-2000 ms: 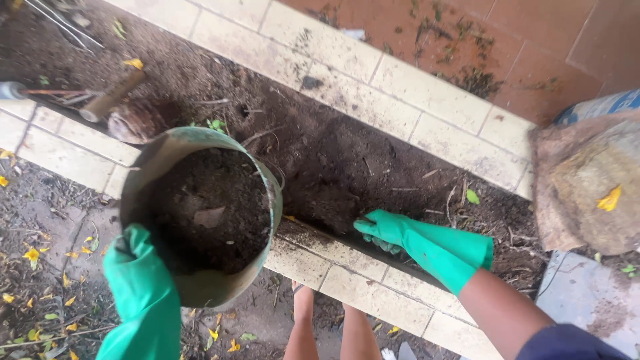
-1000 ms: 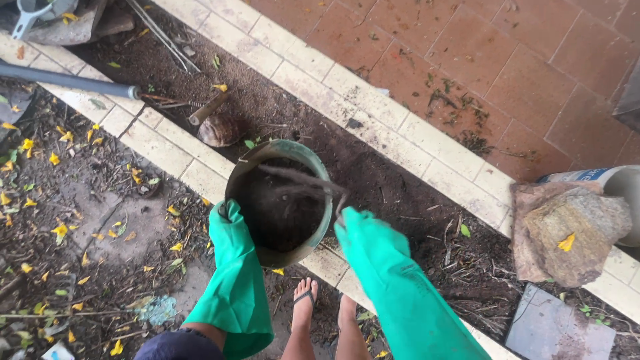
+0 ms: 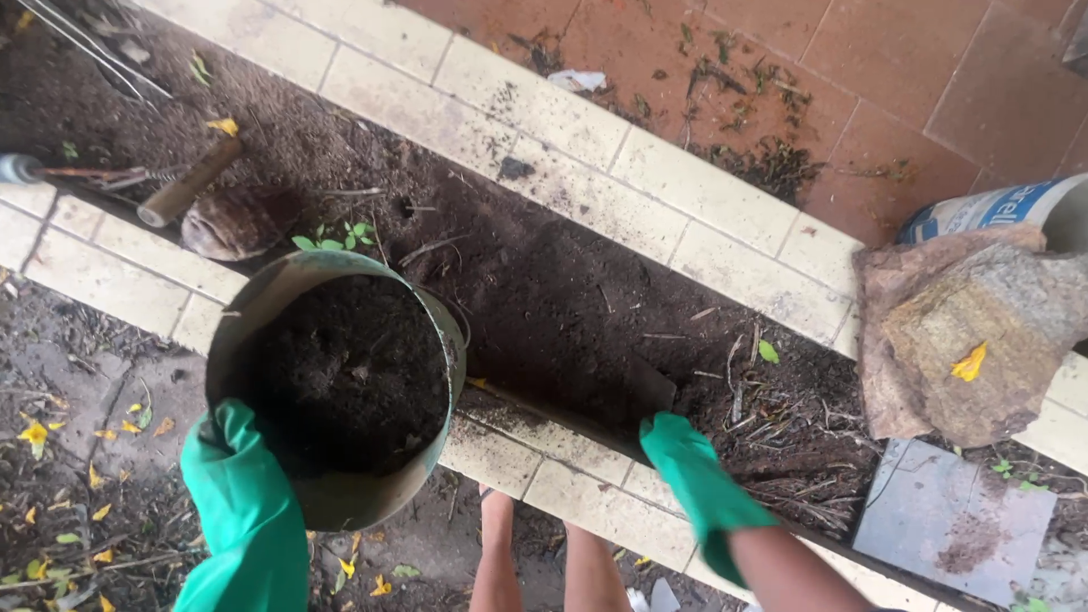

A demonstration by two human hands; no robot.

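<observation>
A round, worn bucket (image 3: 446,340) with dark soil (image 3: 357,365) inside is tilted over the near tiled edge of the planting bed. My left hand (image 3: 242,476), in a green rubber glove, grips its rim at the lower left. Down in the bed's dark soil (image 3: 544,297), against the near wall, is my right hand (image 3: 680,438), gloved the same way. Its fingers are at a flat dark piece (image 3: 650,387), which looks like a tool blade or tile; the grip on it is unclear.
Cream-tiled borders (image 3: 544,127) run along both sides of the bed. A big stone (image 3: 969,331) rests near a white and blue bucket (image 3: 977,208) at the right, above a loose grey tile (image 3: 952,518). A brown rock (image 3: 238,223) and a wooden handle (image 3: 191,183) lie at the left.
My right hand has moved from beside the bucket's opening down to the soil at the right. A dark elongated thing seen over the bucket a second ago is no longer there. The left hand still grips the bucket.
</observation>
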